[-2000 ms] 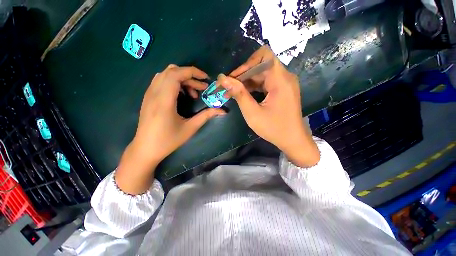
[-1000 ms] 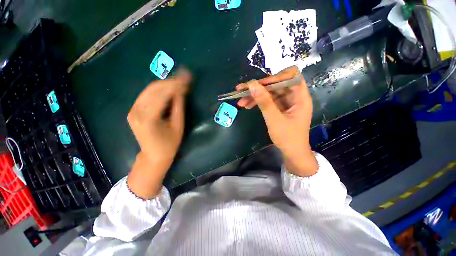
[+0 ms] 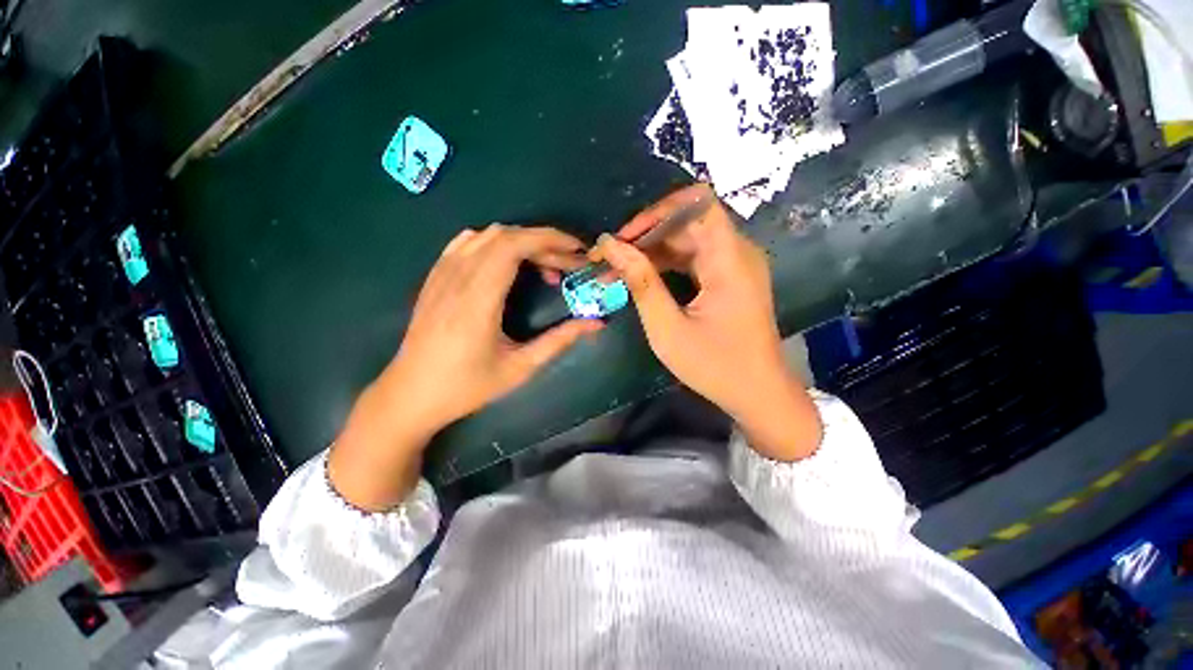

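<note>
A turquoise housing [image 3: 597, 297] is between my two hands, over the green bench. My left hand [image 3: 478, 327] holds it by its left side, fingers at the top and thumb at the lower edge. My right hand [image 3: 700, 295] holds the metal tweezers [image 3: 670, 223], slanting down to the housing; their tips are at its upper left part. My right fingertips hide part of the housing. Another turquoise housing [image 3: 416, 155] lies on the bench to the upper left. White cards [image 3: 721, 98] with black specks overlap at the upper right.
A black compartment tray [image 3: 94, 380] with a few turquoise housings stands at left. A clear-grey barrel [image 3: 922, 68] lies at upper right. A wooden-looking strip [image 3: 281, 81] runs along the bench at upper left. A dark tray [image 3: 968, 380] is below the bench edge, and a red tray [image 3: 46, 491] far left.
A second ago the housing lay on the bench, with my left hand away from it. My left hand has moved right and taken hold of it, and the tweezers have come down to it.
</note>
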